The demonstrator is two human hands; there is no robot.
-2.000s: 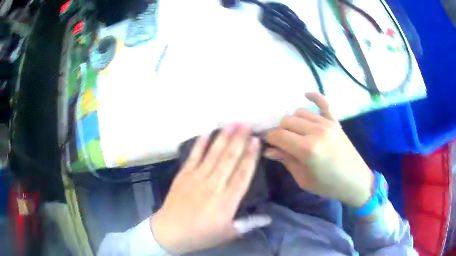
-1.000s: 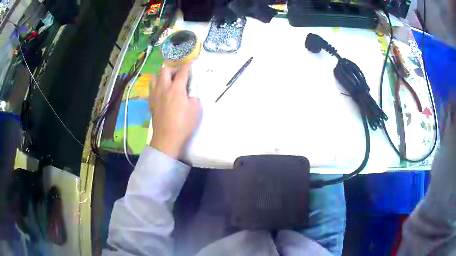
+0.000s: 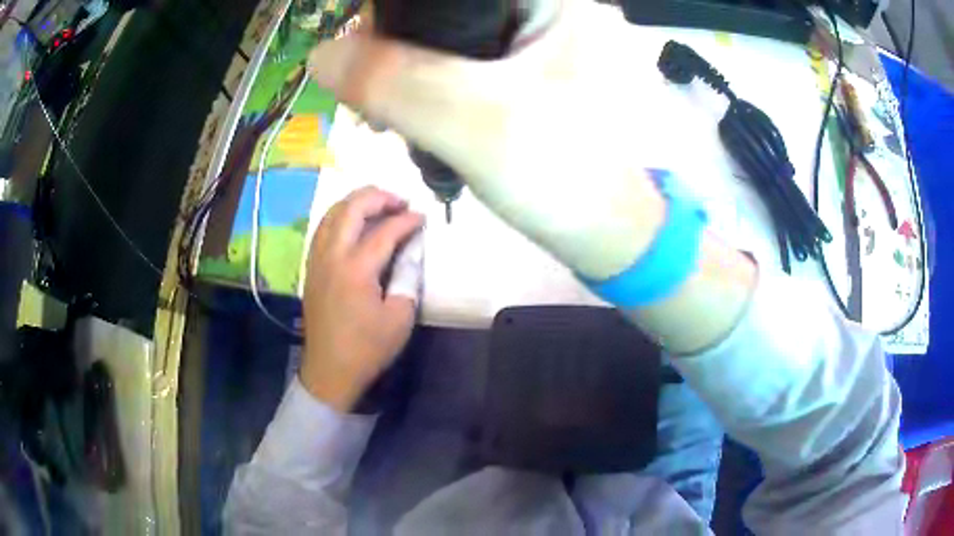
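The black square housing (image 3: 573, 393) lies on my lap at the bench edge, its flat closed face up. My right hand (image 3: 460, 99) reaches across from the right and grips the black electric screwdriver (image 3: 437, 173). The screwdriver's nose and thin bit point down over the bench, and its body is cut off by the top edge. My left hand (image 3: 356, 293) is at the bench's front edge, left of the housing, with fingers curled and white tape on the thumb. Whether its fingertips hold something small cannot be told. Neither hand touches the housing.
The coiled black power cord with plug (image 3: 755, 147) lies on the right of the white work surface (image 3: 492, 262). Red-handled pliers (image 3: 877, 188) and a looped cable lie at the right edge. A blue bin (image 3: 931, 272) stands right. A white cable (image 3: 256, 230) runs down the left side.
My left hand has moved from the round screw tray down to the bench's front edge. My right hand has come into view with the screwdriver, and that arm now covers the screw trays and dark stick.
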